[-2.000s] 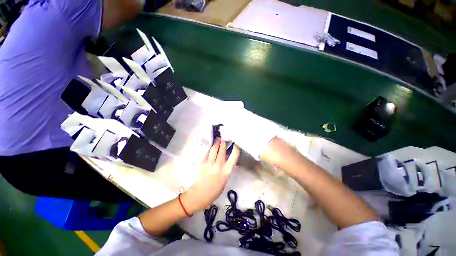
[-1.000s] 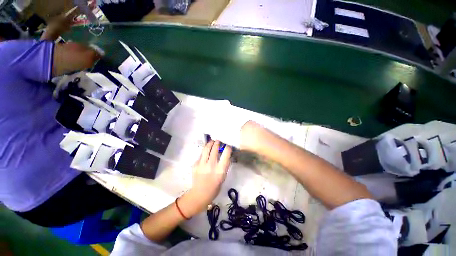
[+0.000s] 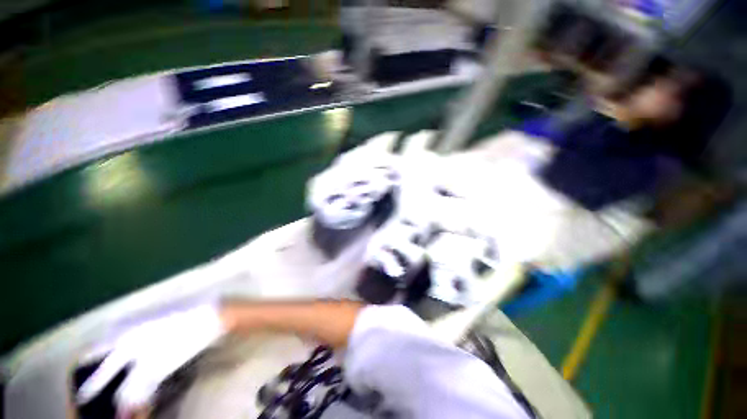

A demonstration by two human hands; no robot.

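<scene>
The frame is blurred. My right hand [image 3: 160,352], in a white glove, is at the lower left with its fingers bent over a black box [image 3: 97,375]. The box is cut by the lower edge and mostly covered by the glove. My left hand cannot be made out; a small skin-toned patch below the glove is too unclear to name. Bundled black cables [image 3: 307,385] lie on the white bench [image 3: 282,254] beside my right sleeve, which partly hides them.
Open black boxes with white flaps [image 3: 352,192] stand ahead, with more open boxes [image 3: 459,262] to the right. The green belt [image 3: 205,196] runs beyond the bench. A grey post [image 3: 491,82] rises behind the boxes. Another person [image 3: 606,155] is at the upper right, near a blue stool [image 3: 545,286].
The view has swung right. The purple-shirted person and the left row of boxes have left the picture. My right hand now shows at the lower left, and my left hand no longer shows clearly.
</scene>
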